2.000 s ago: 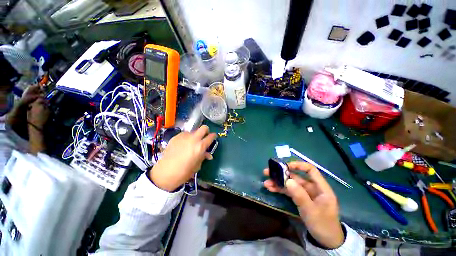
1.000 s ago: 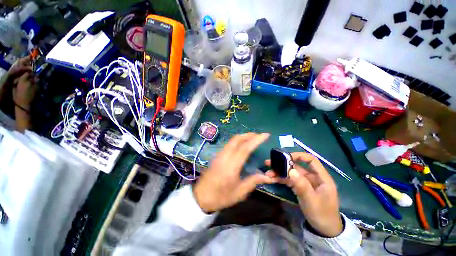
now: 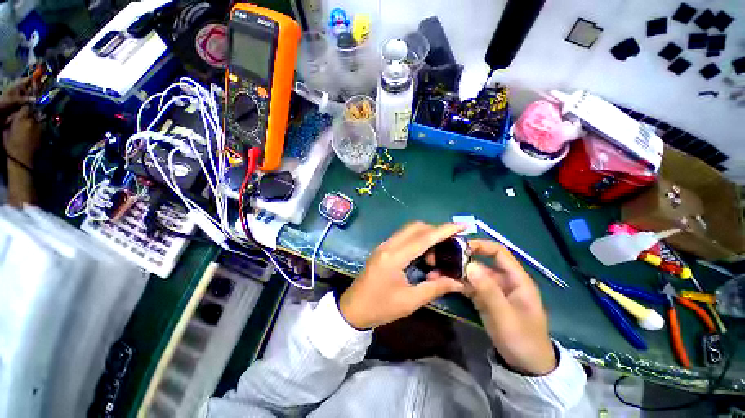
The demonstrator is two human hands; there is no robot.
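A dark smartwatch body (image 3: 450,258) is held between both hands over the bench's front edge. My left hand (image 3: 400,273) grips its left side with thumb and fingers. My right hand (image 3: 508,306) grips its right side. The fingers hide part of the case. A magnetic charging dock (image 3: 336,207) with a reddish face lies left of the hands on a white cable. A white square (image 3: 465,222) and thin silver tweezers (image 3: 521,251) lie just behind the right hand.
An orange multimeter (image 3: 260,86) stands at back left by white cables. A white bottle (image 3: 395,106) and blue bin (image 3: 461,131) stand behind. Blue-handled pliers (image 3: 622,313) and orange-handled cutters (image 3: 678,335) lie right. Another person's arm (image 3: 23,155) is at far left.
My left hand has moved from the charging dock to the watch, which both hands now hold. The dock has come into view. The camera view has shifted slightly.
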